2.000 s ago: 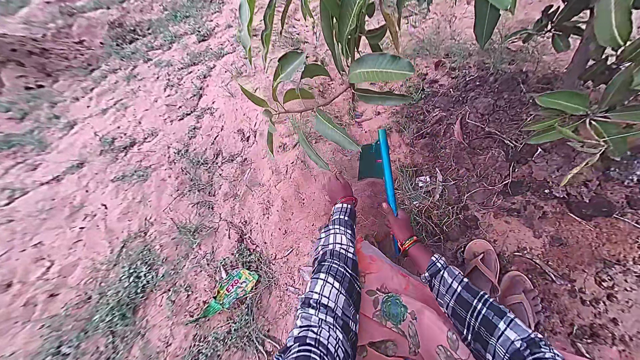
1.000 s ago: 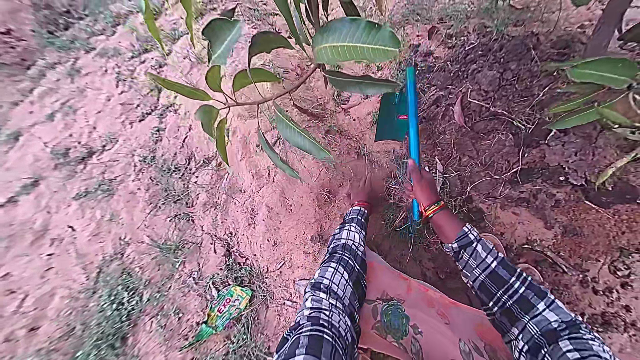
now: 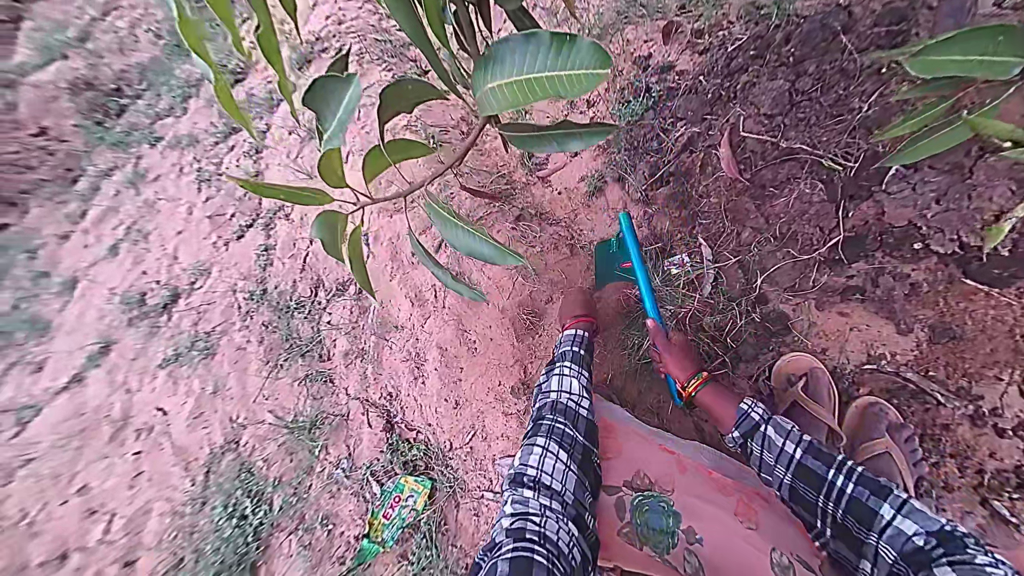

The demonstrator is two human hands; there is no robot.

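Note:
My right hand [image 3: 676, 354] is closed around the blue handle of a small hoe [image 3: 638, 260] with a dark green metal blade. The blade [image 3: 612, 262] is at the handle's far end, on its left side, at the reddish soil. My left hand [image 3: 578, 306] is down at the ground just below and left of the blade; its fingers are blurred, and whether they hold anything cannot be told. Uprooted or dry grass [image 3: 704, 320] lies to the right of the handle.
A leafy branch [image 3: 432, 178] hangs over the ground ahead, with more leaves [image 3: 960, 60] at the upper right. Sandals [image 3: 808, 396] are at the lower right, beside a pink floral cloth [image 3: 672, 496]. A green and yellow wrapper [image 3: 394, 512] lies at the lower left. Dark, clumpy soil [image 3: 800, 120] is on the right.
The hoe's handle, upright in view a second ago, now slants with its far end to the left. The right hand still grips it. The left hand stays low near the blade.

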